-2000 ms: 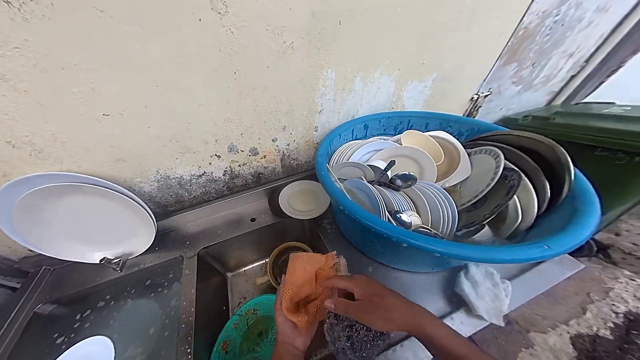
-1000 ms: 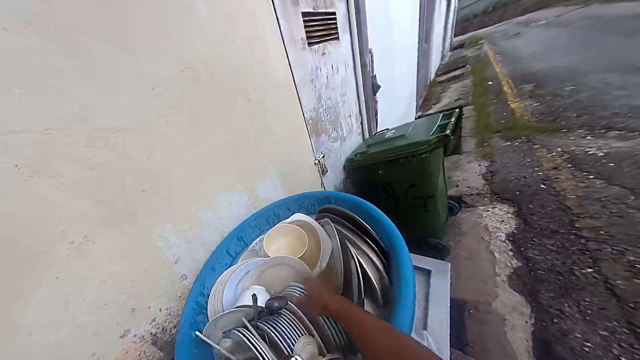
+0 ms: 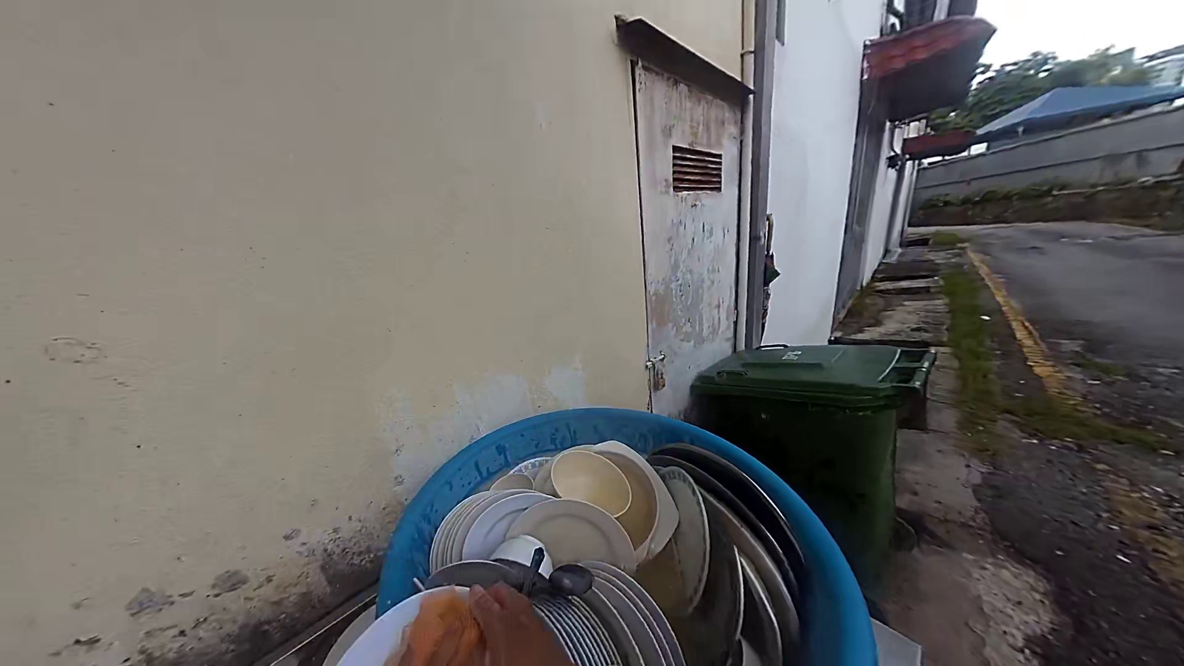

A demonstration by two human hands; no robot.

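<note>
At the bottom edge, my right hand (image 3: 520, 631) is against an orange cloth (image 3: 438, 631), at the right side of a white plate (image 3: 377, 640). Blur and the frame's edge hide what its fingers grip. The cloth lies over the plate. My left hand cannot be made out. Just beyond, a large blue basin (image 3: 555, 425) holds stacked plates (image 3: 575, 535), a cream bowl (image 3: 590, 481), and larger dishes (image 3: 686, 527) tilted on edge at the right. A dark spoon (image 3: 571, 580) lies on the plates near my right hand.
A stained cream wall (image 3: 324, 277) rises behind the basin on the left. Beyond the basin at the right is a green wheeled bin (image 3: 805, 407), near a worn door (image 3: 689, 268). A paved road (image 3: 1091, 287) runs along the far right.
The view has swung right and up from the sink. My right hand, among the basin's plates one second ago, is now at the near left with a white plate and the orange cloth.
</note>
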